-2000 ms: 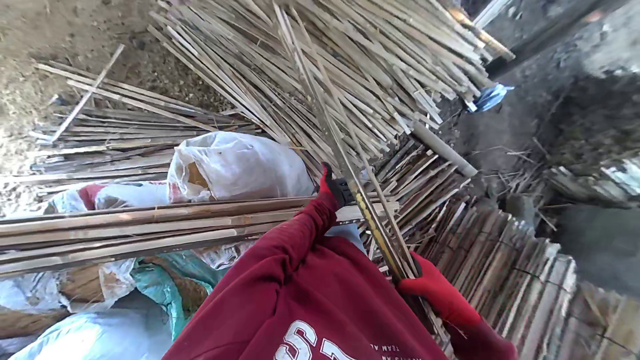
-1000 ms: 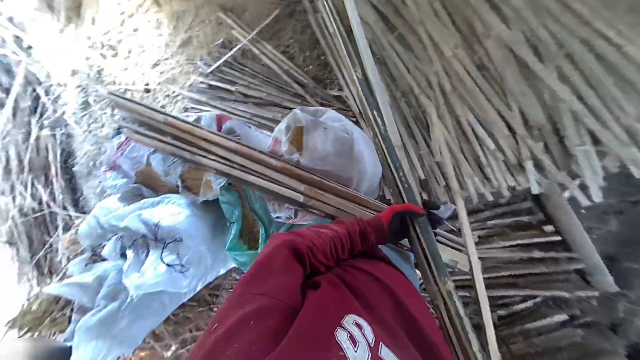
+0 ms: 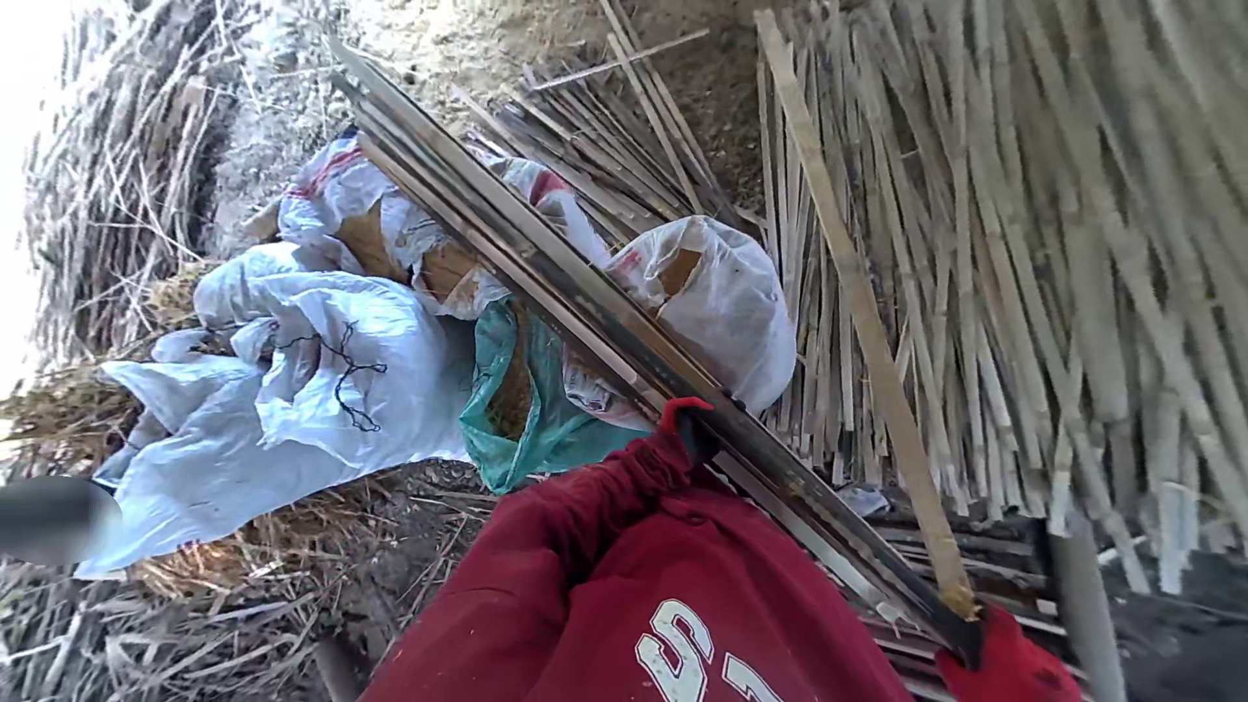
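A bundle of long split bamboo strips (image 3: 575, 273) runs diagonally from the upper left to the lower right, across my body. My left hand (image 3: 690, 429), in a red and black glove, grips the bundle near its middle. At the bundle's lower right end is my right hand (image 3: 1004, 663), in a red glove, closed around the strip ends; its fingers are partly cut off by the frame. One lighter bamboo strip (image 3: 858, 292) slants upward from beside my right hand, its lower end touching or very near the glove.
White plastic sacks (image 3: 341, 361) and a green sack (image 3: 546, 439) lie under and left of the bundle. A large pile of bamboo strips (image 3: 1024, 244) fills the right side. More strips (image 3: 624, 146) lie behind. A pole (image 3: 1087, 604) stands out at lower right.
The dark strips that crossed the horizontal bundle at my left hand now lie along it in one diagonal bundle. The lighter strip now stands apart from them. The view has swung left.
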